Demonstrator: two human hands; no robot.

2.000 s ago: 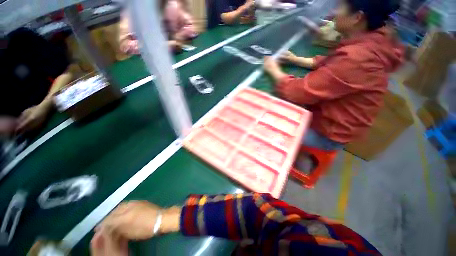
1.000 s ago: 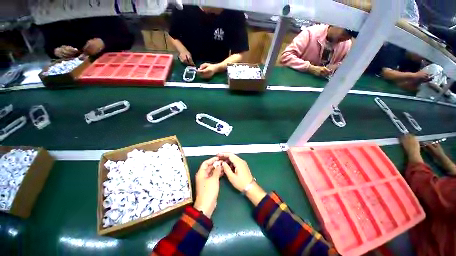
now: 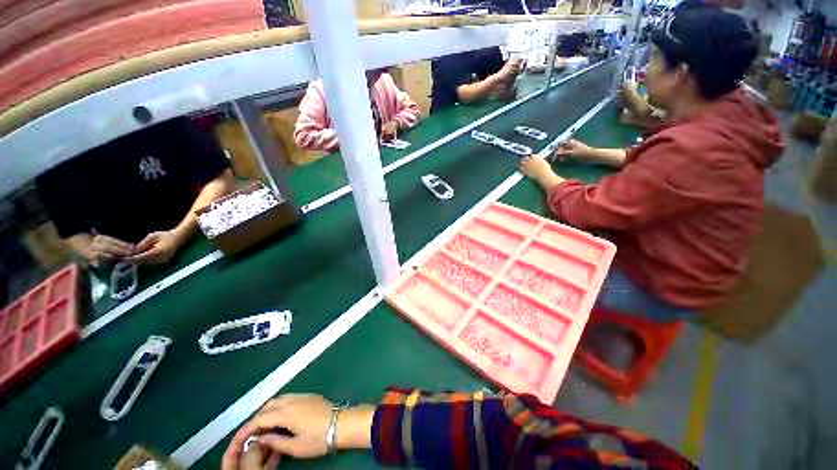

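My right hand (image 3: 298,424), with a bracelet and plaid sleeve, is at the bottom left of the view, its fingers bent together. My left hand (image 3: 255,455) shows only as fingers against it, cut off by the bottom edge. A small white part (image 3: 250,444) shows a little between the fingertips of both hands. The carton (image 3: 139,459) of white parts shows only a corner at the bottom edge, left of my hands. The pink-red compartment tray (image 3: 500,294) lies to the right, with fine grains in its pockets.
White oval frames (image 3: 246,332) lie on the dark green belt (image 3: 321,275) beyond my hands. An upright post (image 3: 353,147) stands at the tray's near-left corner. A person in a red jacket (image 3: 670,207) sits to the right. Other people work across the line. Trays lie on the overhead shelf.
The view has swung right since one second ago, so my hands and the carton now sit at the bottom left. The hands stay together at the small part.
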